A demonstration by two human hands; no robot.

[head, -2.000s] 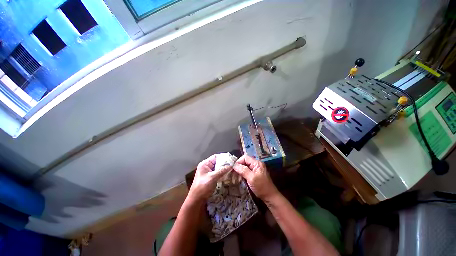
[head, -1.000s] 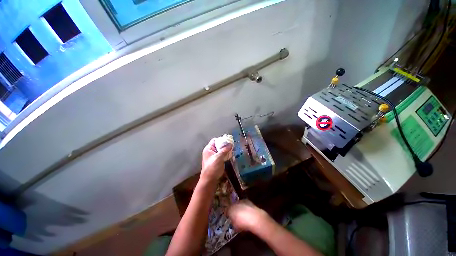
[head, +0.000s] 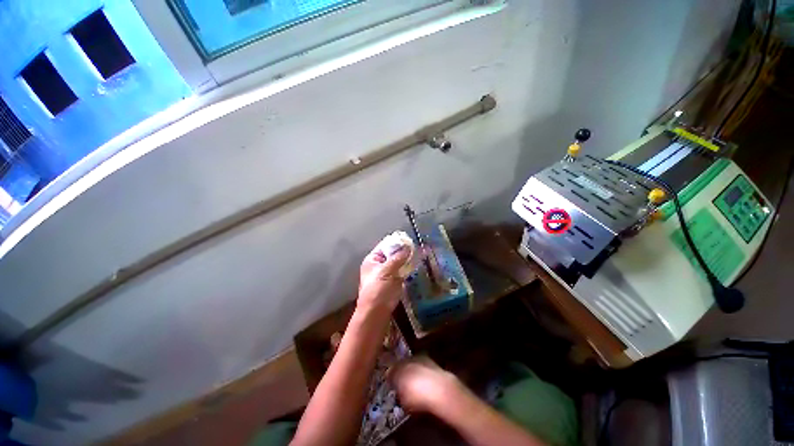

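My left hand [head: 381, 277] is raised in front of the wall and grips a cream-white bundle [head: 397, 247], which sticks out above the fingers. My right hand [head: 420, 383] is low over the parts box [head: 308, 353] and is blurred; its fingers are hard to make out, and I cannot tell whether they hold anything. Small pale pieces [head: 380, 408] lie loose and tangled in the box, between my two forearms. My left forearm hides part of the box.
A blue-sided fixture [head: 442, 307] with an upright rod stands just right of my left hand. A large cream and green machine [head: 649, 300] stands on a wooden stand to the right. A pipe [head: 287, 198] runs along the white wall. A grey plastic container [head: 718, 401] is at the lower right.
My hands were together at the bundle two seconds ago. My right hand has since dropped to the box, while my left hand keeps the bundle raised. The view has shifted slightly.
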